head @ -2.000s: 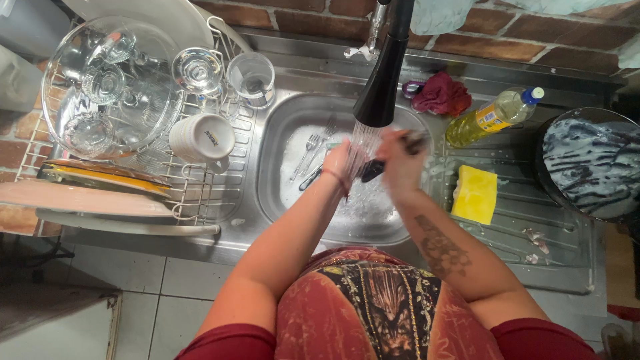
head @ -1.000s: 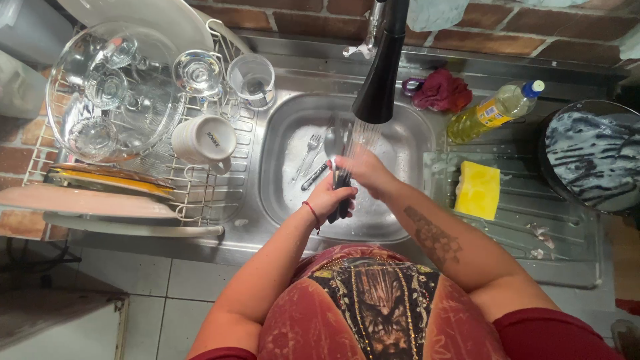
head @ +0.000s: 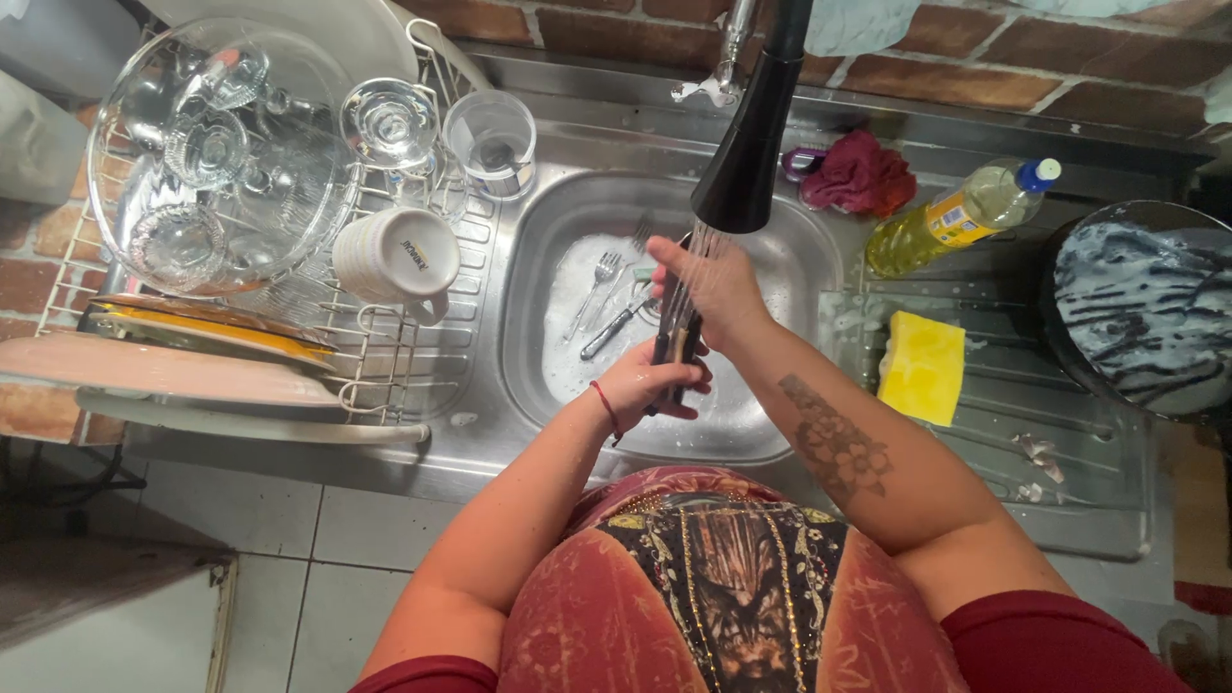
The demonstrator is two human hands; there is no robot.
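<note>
Water runs from the black faucet spray head over a bundle of dark-handled cutlery above the steel sink. My left hand, with a red cord at its wrist, is closed around the lower end of the bundle. My right hand is at the bundle's upper part under the stream, fingers bent around it; its exact hold is partly hidden by water. Below, in suds on the sink floor, lie a fork and a dark-handled utensil, with other cutlery partly hidden beside them.
Left, a wire dish rack holds a glass bowl, a mug, glasses and plates. Right, a yellow sponge, a dish-soap bottle, a dark red cloth and a soapy pan stand on the drainboard.
The bundle of cutlery stays between my hands under the running water. My right hand has moved up along it since one second ago.
</note>
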